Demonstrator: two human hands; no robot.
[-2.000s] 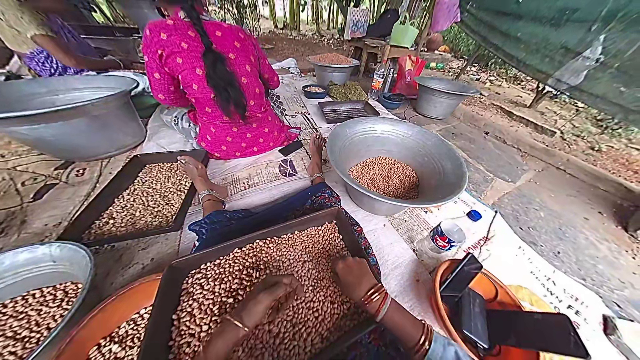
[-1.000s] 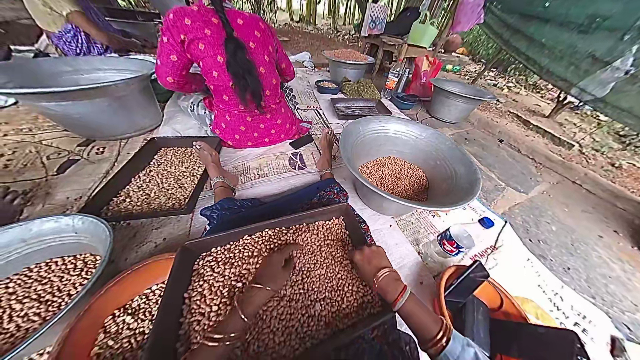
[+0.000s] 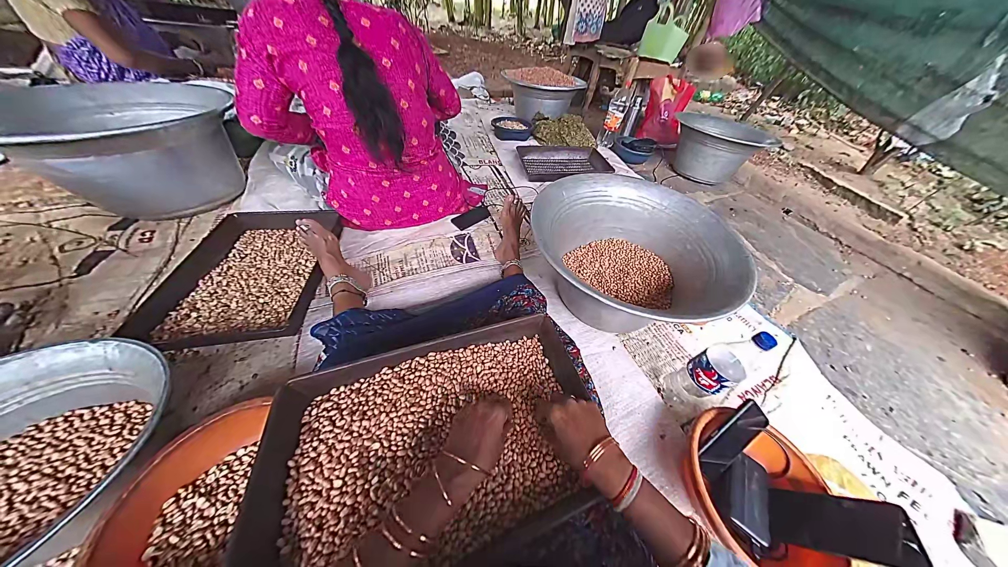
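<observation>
A dark rectangular tray (image 3: 279, 441) lies across my lap, spread with reddish-brown beans or nuts (image 3: 354, 441). Both hands rest in this layer, near its middle and right side. The fingers of my left hand (image 3: 480, 429) are curled down among the pieces, and their tips are hidden. Close beside it on the right, my right hand (image 3: 575, 429) is bent at the knuckles, its fingertips also out of sight. Whether either hand grips any pieces cannot be seen. Metal bangles circle both wrists.
A metal basin (image 3: 709, 276) with similar pieces stands beyond my right hand. At lower right an orange tub (image 3: 697, 472) holds phones and dark items, near a plastic bottle (image 3: 713, 370). Another tray (image 3: 213, 236), an orange basin (image 3: 126, 512) and a metal tub (image 3: 161, 378) are left. A person (image 3: 370, 181) sits ahead.
My left hand has moved forward and right across the pieces, closer to my right hand, than one second ago.
</observation>
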